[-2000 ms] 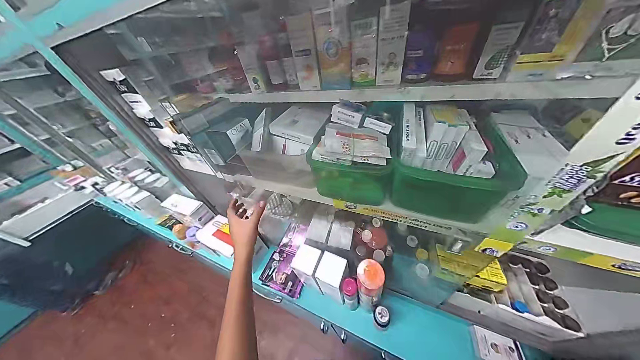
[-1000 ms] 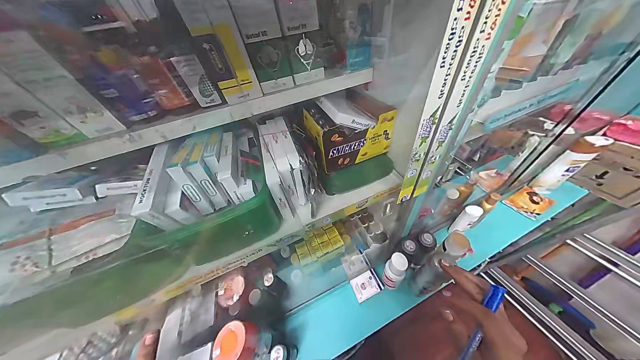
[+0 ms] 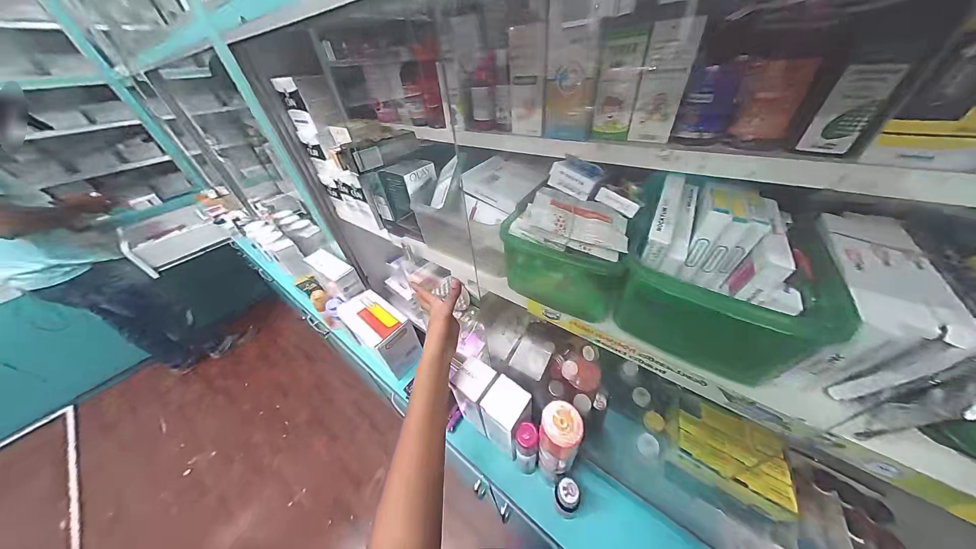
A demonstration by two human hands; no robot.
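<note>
My left hand (image 3: 436, 299) reaches forward from the bottom middle, thumb to the right and fingers bent, at the edge of the glass front of a shelf cabinet. Clear and patterned small items lie right by the fingertips; whether the hand grips one is unclear. Below and right of the hand, two white boxes (image 3: 505, 408) stand on the turquoise counter (image 3: 488, 457), beside a pink-capped bottle (image 3: 526, 446), an orange-lidded jar (image 3: 560, 438) and a small dark-sided jar (image 3: 567, 496). Left of the forearm is a white box with red and yellow marks (image 3: 381, 328). My right hand is out of view.
Behind the glass, green plastic baskets (image 3: 564, 278) hold medicine cartons and packets. Bottles and cartons (image 3: 640, 84) fill the shelf above. Yellow boxes (image 3: 732, 457) lie low on the right. A person (image 3: 99, 267) stands at the far left by another counter, over a red floor (image 3: 213, 435).
The view swung right and then back left. My right hand, holding a blue pen a second ago, has left the view. My left hand, then barely visible at the lower left, shows fully again.
</note>
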